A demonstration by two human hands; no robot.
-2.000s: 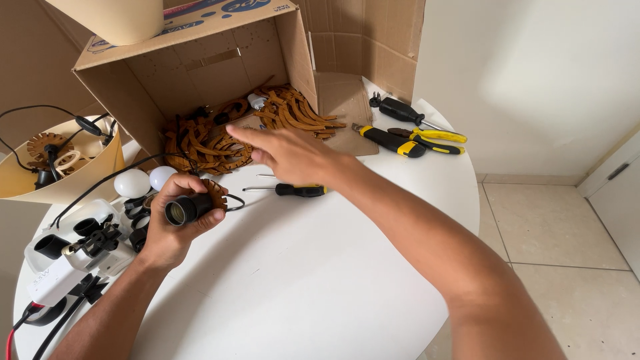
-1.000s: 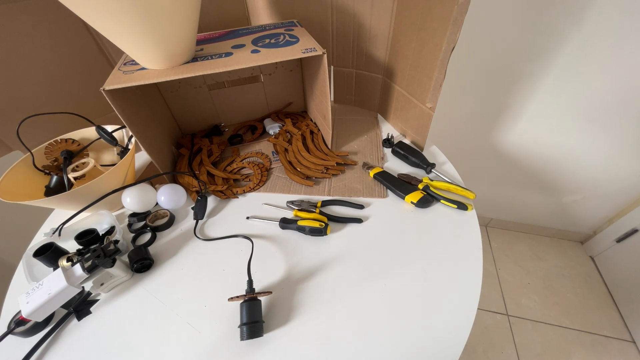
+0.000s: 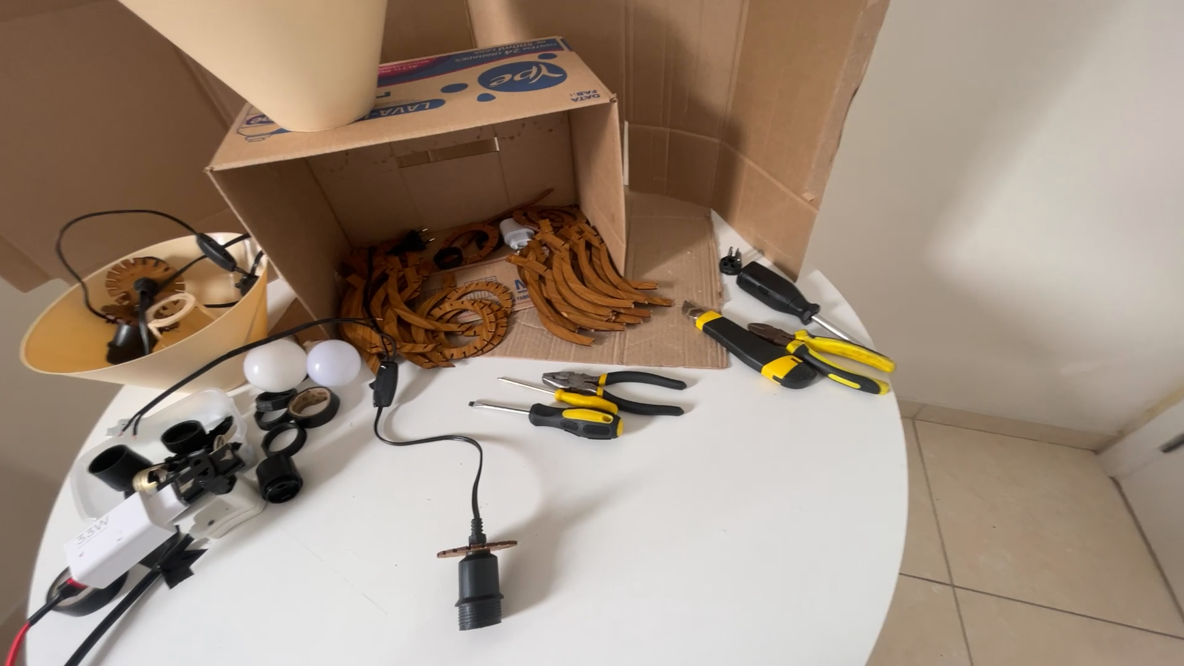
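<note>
Neither of my hands is in view. A black lamp socket [image 3: 479,592] with a notched brown disc [image 3: 476,549] around its cord end lies near the front of the white round table [image 3: 703,527]. Its black cord runs back through an inline switch [image 3: 385,383]. Behind it lie combination pliers [image 3: 638,391], a yellow screwdriver [image 3: 585,400] and a black-and-yellow screwdriver [image 3: 578,421]. Curved brown slats [image 3: 578,277] and notched brown rings [image 3: 472,319] rest in and before an open cardboard box [image 3: 277,208]. Two round white bulbs [image 3: 275,365] stand at the left.
A cream lampshade [image 3: 268,46] sits on the box; another [image 3: 65,347] at the left holds a corded socket. At the right lie a utility knife [image 3: 754,350], yellow-and-black pliers [image 3: 819,358] and a black-handled screwdriver [image 3: 777,291]. Black rings, sockets and a white device [image 3: 125,539] crowd the left edge.
Both hands have left the view. The socket with its disc, held in my left hand two seconds ago, now lies on the table.
</note>
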